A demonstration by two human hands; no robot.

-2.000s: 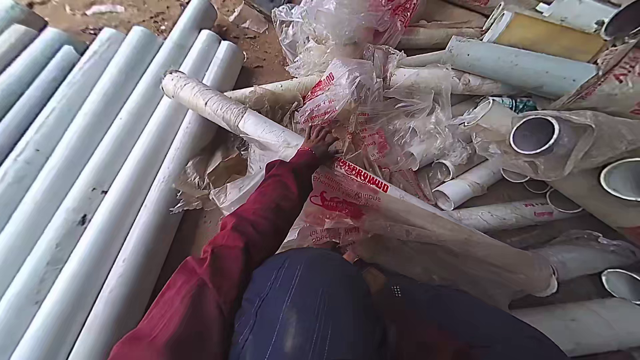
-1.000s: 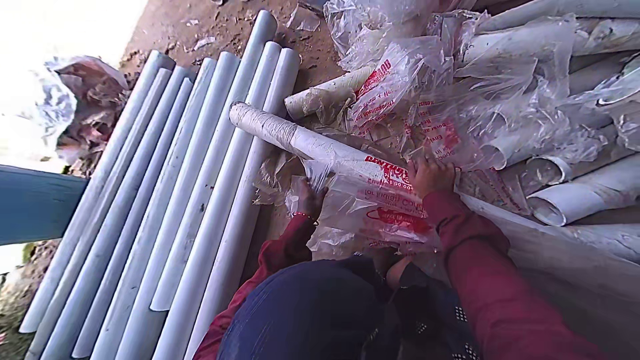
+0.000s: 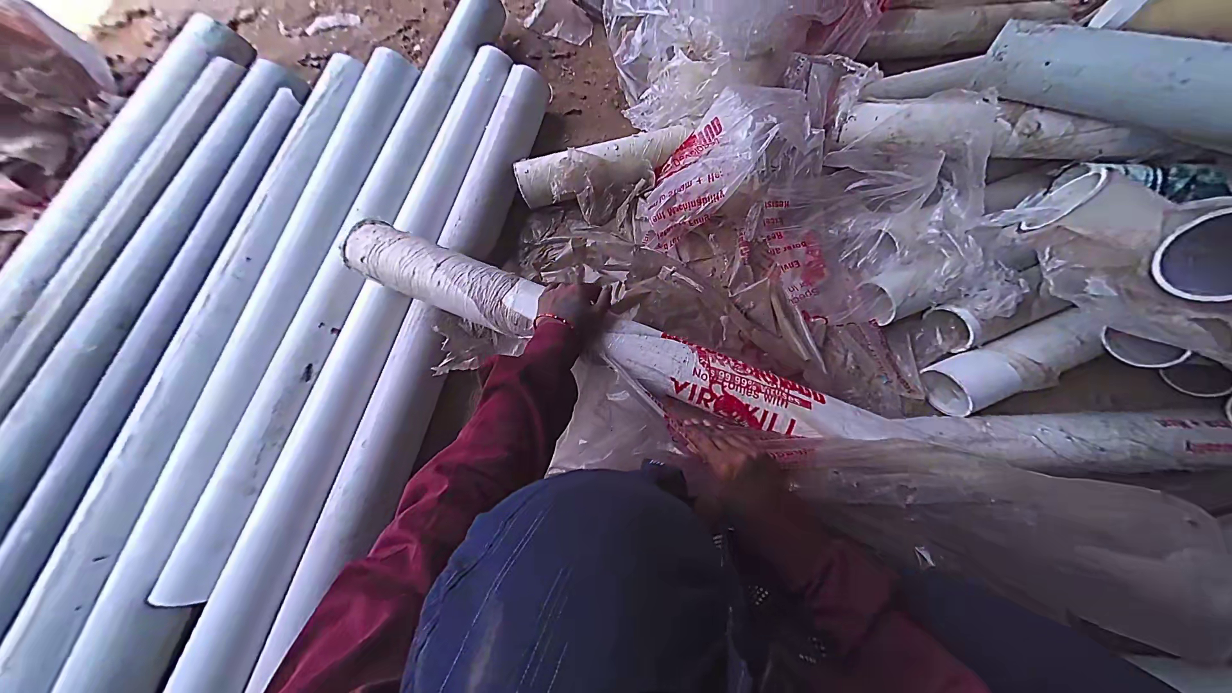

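Note:
A long white pipe or tube (image 3: pixel 433 272) lies slantwise across the middle, its rough, wrapped-looking end over the row of pipes at the left. Clear plastic film with red print (image 3: pixel 741 395) covers its middle. My left hand (image 3: pixel 570 313) grips the pipe just beyond the rough end, fingers curled over its top. My right hand (image 3: pixel 722 452) lies lower right against the printed film; the film partly covers its fingers, so its hold cannot be told. A wide, dusty sheet of clear plastic (image 3: pixel 1011 520) spreads to the right of it.
Several white pipes (image 3: pixel 289 289) lie side by side at the left. Crumpled plastic film (image 3: pixel 770 173) is heaped beyond my hands. More pipes (image 3: pixel 1011 361), some with open ends facing me, are piled at the right. A short pipe piece (image 3: pixel 597 168) lies near the film on bare earth.
My left hand, beside the pipe one second ago, is now on top of it. My right hand has come down from the pipe's upper side to the film on its near side.

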